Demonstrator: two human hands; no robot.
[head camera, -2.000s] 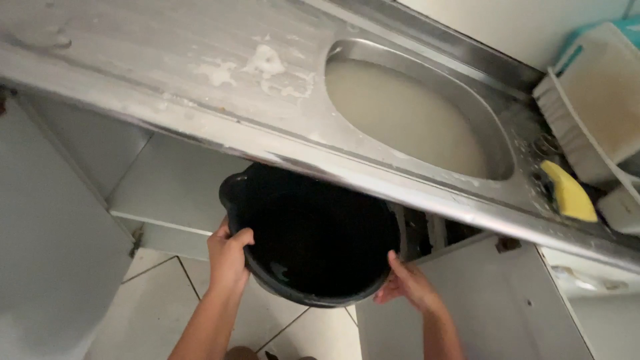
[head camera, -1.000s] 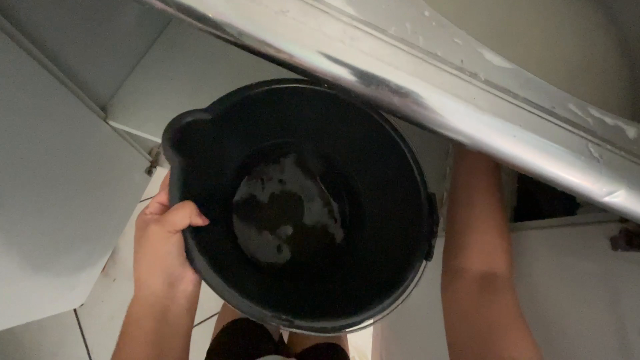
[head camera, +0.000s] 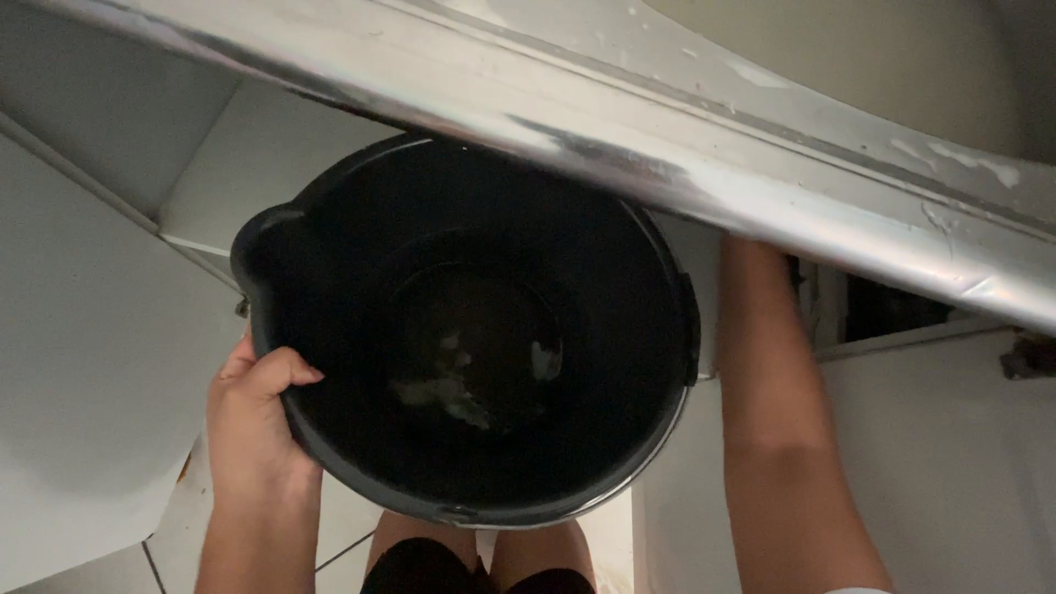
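Observation:
My left hand (head camera: 264, 412) grips the rim of a black plastic bucket (head camera: 602, 429), its thumb over the edge just below the pouring spout. The bucket's open top faces me, with a little liquid or wet sheen at the bottom. A thin metal bail lies along its lower right rim. My right forearm reaches up on the right of the bucket and passes under the front edge of the stainless steel sink counter (head camera: 709, 181); the hand itself is hidden there. Part of the sink basin (head camera: 866, 66) shows at the top right, holding cloudy liquid.
A cabinet door (head camera: 91, 355) stands open at the left, and another door or panel (head camera: 940, 445) is at the right, with a hinge (head camera: 1031, 355). The counter edge crosses above the bucket. Below are floor tiles (head camera: 346, 528) and my legs.
My right hand has let go of the bucket's right side and gone under the counter. My left hand still holds the rim. The view has moved closer to the bucket.

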